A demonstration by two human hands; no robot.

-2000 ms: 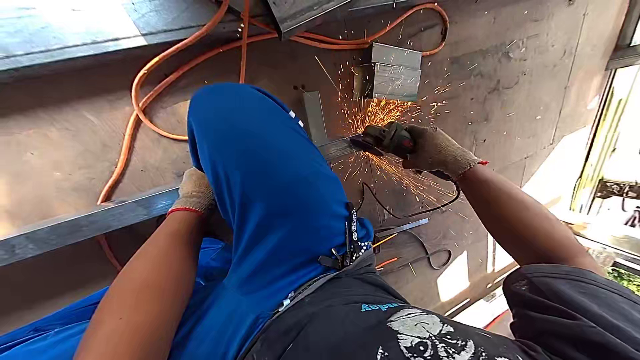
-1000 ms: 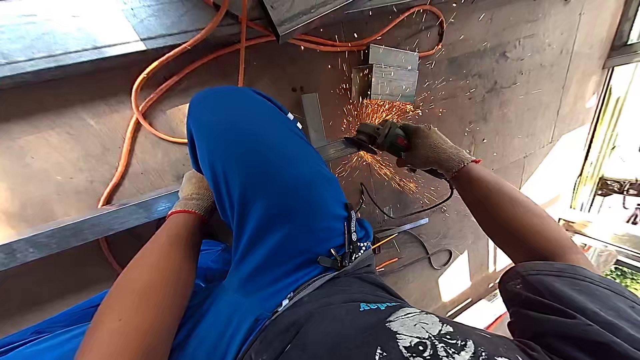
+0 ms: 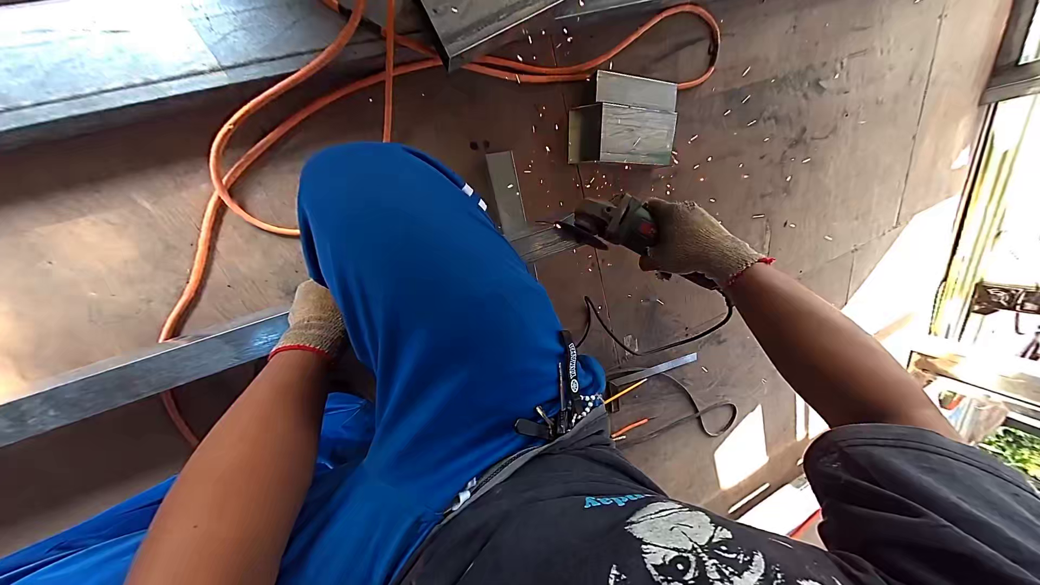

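My right hand, in a knitted work glove, is closed around an angle grinder. The grinder's disc is at the end of a square metal tube, which passes beneath my bent leg in blue trousers. Scattered sparks hang around the disc. On the other side of the leg, my gloved left hand grips the same tube; its fingers are partly hidden by the leg. A short flat metal piece lies against the tube near the knee. Short cut metal blocks rest just beyond the grinder.
An orange hose loops over the brown board floor. Large metal profiles lie along the upper left. The grinder's black cord curls near my waist, by a metal strip and a yellow pencil-like stick. A window-like opening is at right.
The dense orange spray of sparks at the disc has thinned to a few scattered specks. The disc now shows more clearly. Both hands remain in nearly the same places.
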